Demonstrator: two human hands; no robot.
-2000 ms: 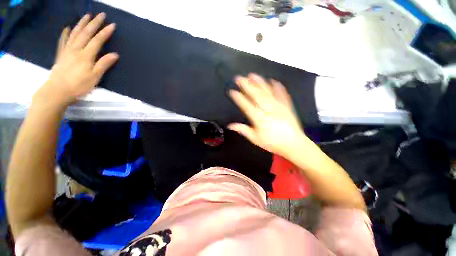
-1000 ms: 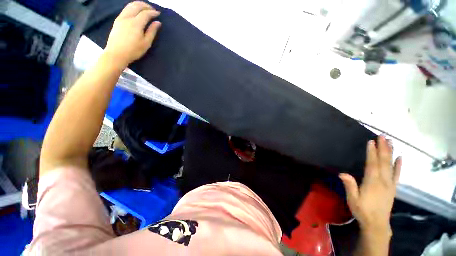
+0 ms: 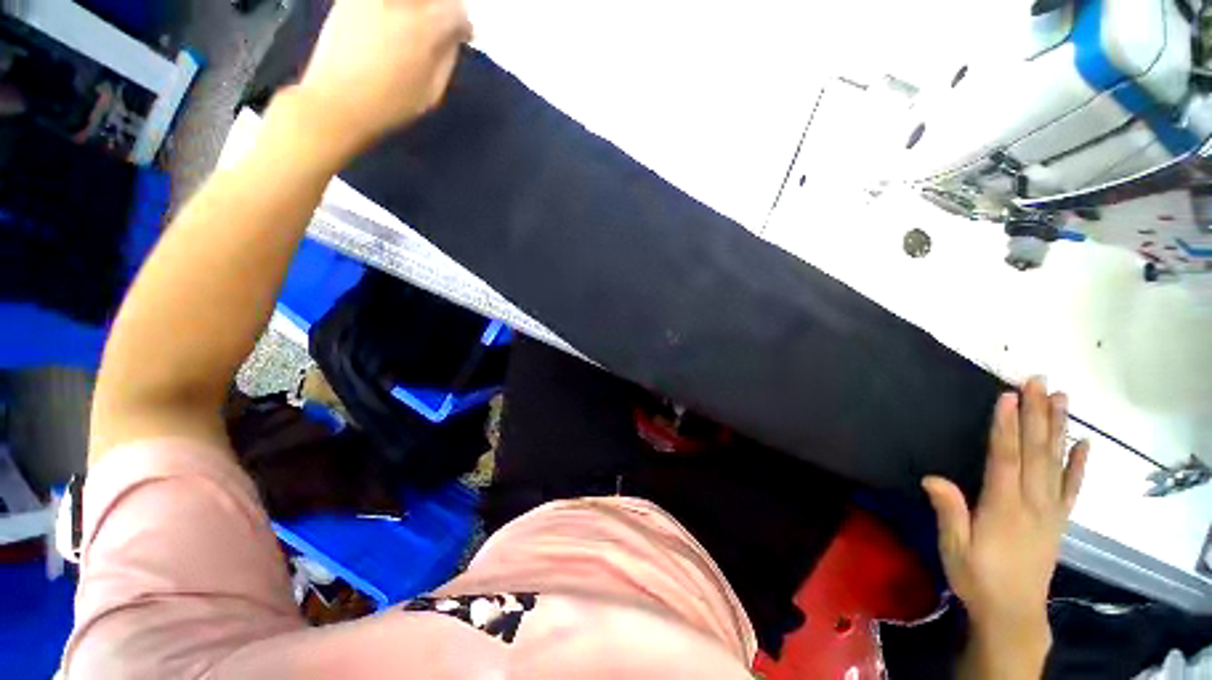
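A long black fabric panel [image 3: 678, 279] lies diagonally along the front of the white table, from upper left to lower right. Its front edge hangs over the table edge. My left hand [image 3: 392, 60] is at the panel's upper-left end, fingers curled at its back edge; whether it pinches the cloth is hidden. My right hand [image 3: 1010, 498] rests at the panel's right end with fingers extended, the fingertips at its edge and on the table.
The white sewing machine head [image 3: 1090, 106] with blue trim stands at upper right. Thread snips [image 3: 1176, 478] lie on the table at right. Blue bins [image 3: 386, 538] with dark pieces are below at left. A red surface [image 3: 851, 598] shows below the panel.
The view has shifted right, showing more of the machine head. My left hand has gone from flat on the panel to curled fingers. My right hand has moved to the panel's right end.
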